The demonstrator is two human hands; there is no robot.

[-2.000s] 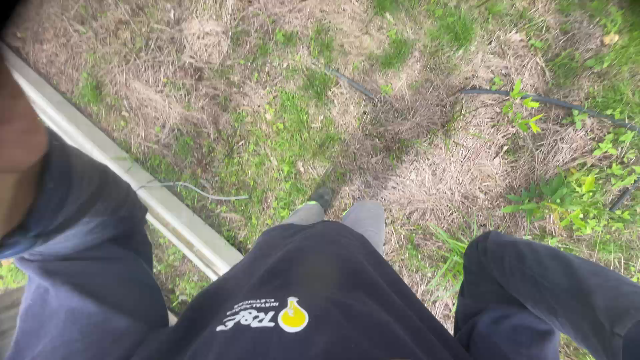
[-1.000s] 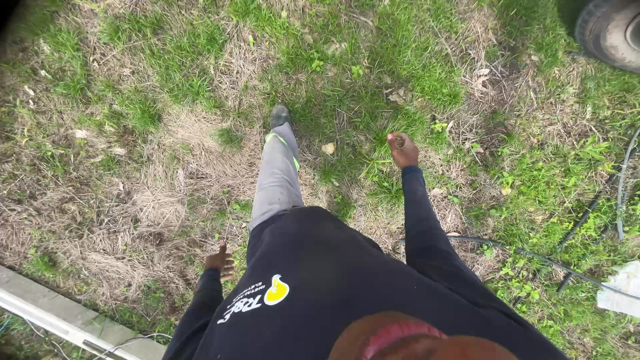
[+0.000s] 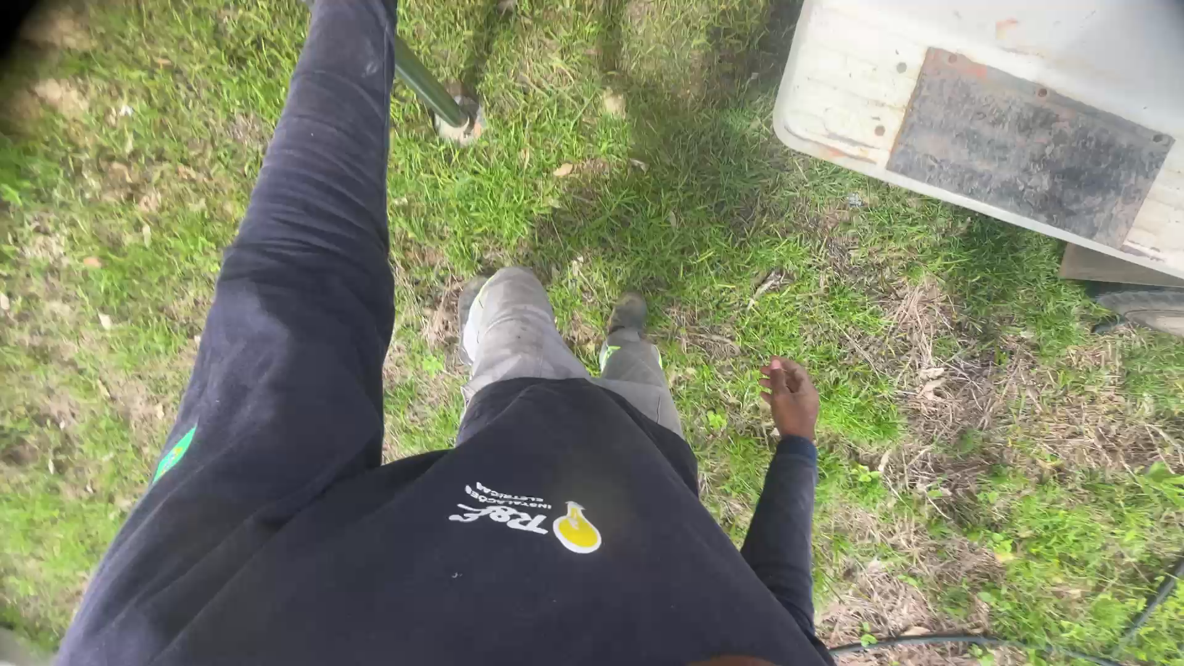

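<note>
My left arm, in a dark sleeve (image 3: pixel 305 213), stretches up to the top edge of the head view, and its hand lies beyond the frame. Beside that forearm, a green pole (image 3: pixel 427 85) slants down to a pale base in the grass. At my right side hangs my right hand (image 3: pixel 792 398), over grass, its fingers loosely bent and nothing seen in them. Both of my legs, in grey trousers (image 3: pixel 518 324), show below the dark shirt (image 3: pixel 388 564).
A white panel (image 3: pixel 837 102) with a grey plate (image 3: pixel 1027 143) fixed on it, seemingly part of a vehicle or trailer, juts in at the upper right. Part of what looks like a tyre (image 3: pixel 1147 310) shows under it. A dark cable (image 3: pixel 962 638) lies on the grass at the lower right.
My left arm, low at my side one second ago, now reaches up out of the frame. The view has moved a lot; the white panel and green pole have come into it.
</note>
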